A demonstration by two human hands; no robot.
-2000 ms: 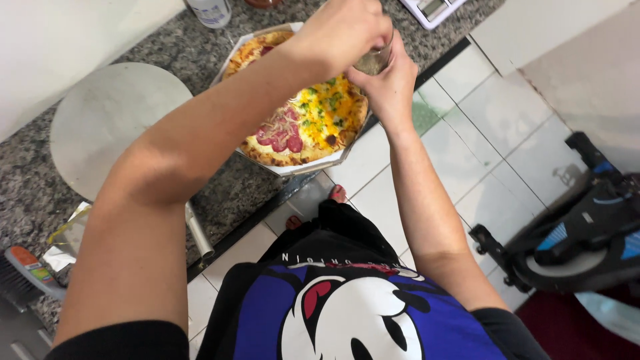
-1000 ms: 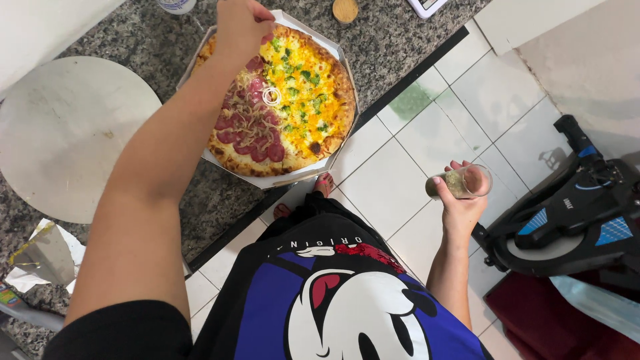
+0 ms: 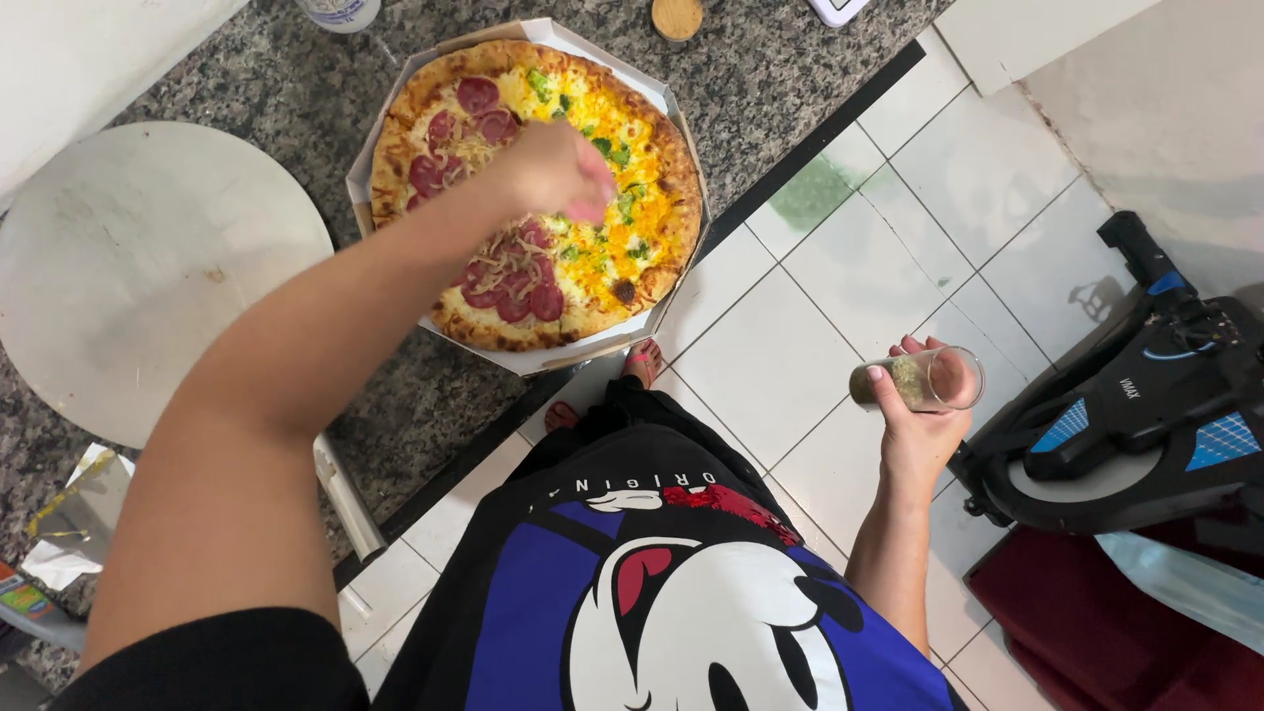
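Observation:
My left hand (image 3: 568, 176) hangs over the middle of a whole pizza (image 3: 664, 237) in an open octagonal cardboard box. It is blurred, and whether its fingers hold anything cannot be told. One side of the pizza bears sliced sausage and onion, the other yellow topping and broccoli bits. Out over the floor, my right hand (image 3: 913, 420) grips a clear glass jar (image 3: 913, 380), which lies tilted on its side with its mouth to the right. Dried green herbs fill its lower part. A round wooden lid (image 3: 676, 18) sits on the granite counter (image 3: 760, 74) beyond the box.
Left of the pizza lies a large round board (image 3: 158, 276), with a metal tube-like handle (image 3: 348, 499) near the counter's edge. A torn packet (image 3: 84, 509) is at lower left and a white container (image 3: 341, 12) at the top. Black exercise equipment (image 3: 1126, 395) stands on the tiled floor at right.
Two seconds ago both hands were together at the jar above the pizza's far side. The right hand has carried the jar rightward, away from the box. Since one second ago the left hand has moved right over the pizza.

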